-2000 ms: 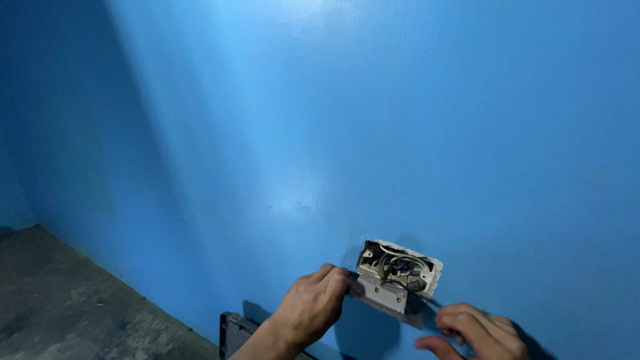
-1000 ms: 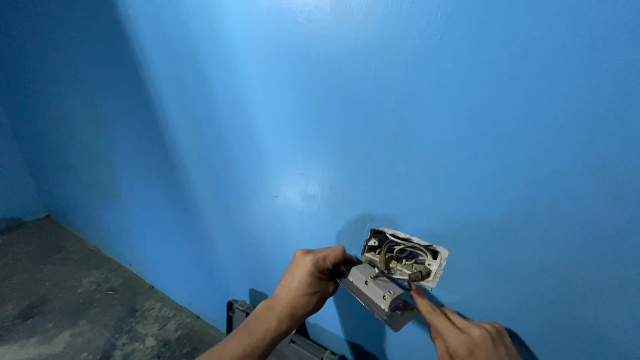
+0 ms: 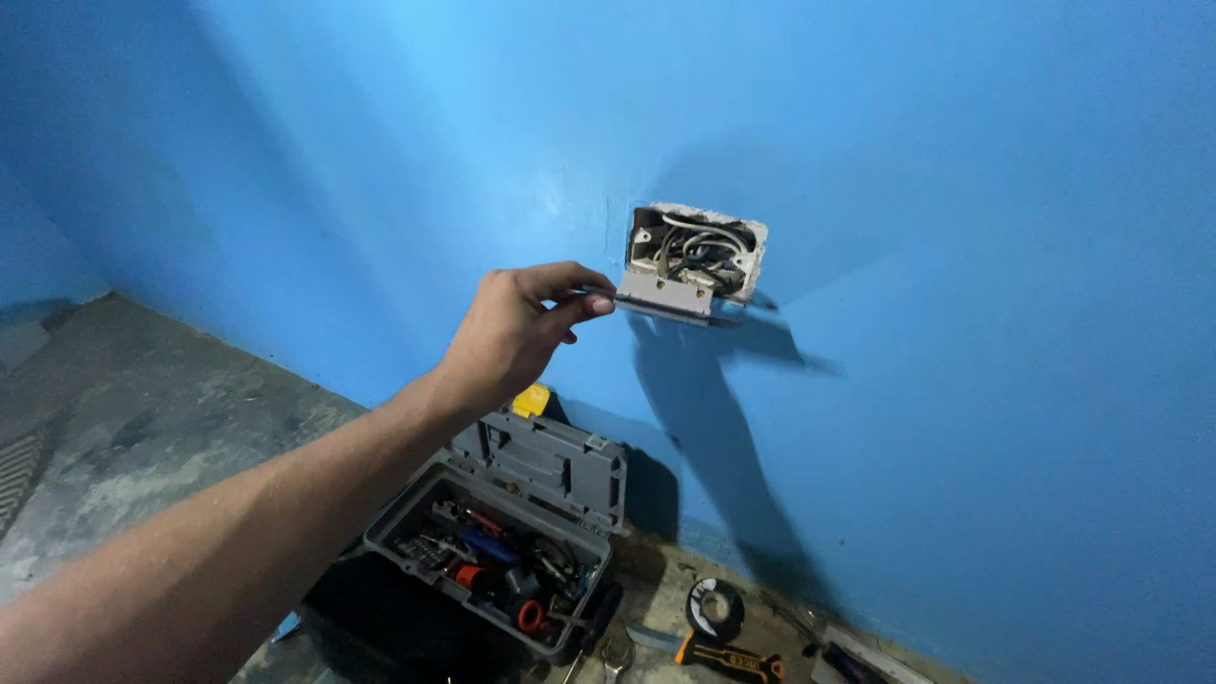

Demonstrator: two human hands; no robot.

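Near the middle, my left hand (image 3: 527,318) pinches the left edge of an electrical outlet plate (image 3: 665,295) between thumb and fingers. The plate is tilted, its light back part with brass-coloured screws facing up. Directly above it is a recessed wall box (image 3: 698,249) with a rough plaster edge, and several wires (image 3: 708,237) are bunched inside. Some wires run down toward the plate; where they join it is hard to tell. My right hand is out of view.
Below, an open grey toolbox (image 3: 489,608) with hand tools stands on the concrete floor against the blue wall (image 3: 912,285). Beside it lie a roll of tape (image 3: 714,609), an orange-and-black handled tool (image 3: 731,657) and a wrench (image 3: 616,655). The toolbox lid (image 3: 541,461) leans back near the wall.
My right hand, at the plate one second ago, has left the view. My left hand still holds the plate, which is tilted differently. The view has shifted down, showing the toolbox and floor.
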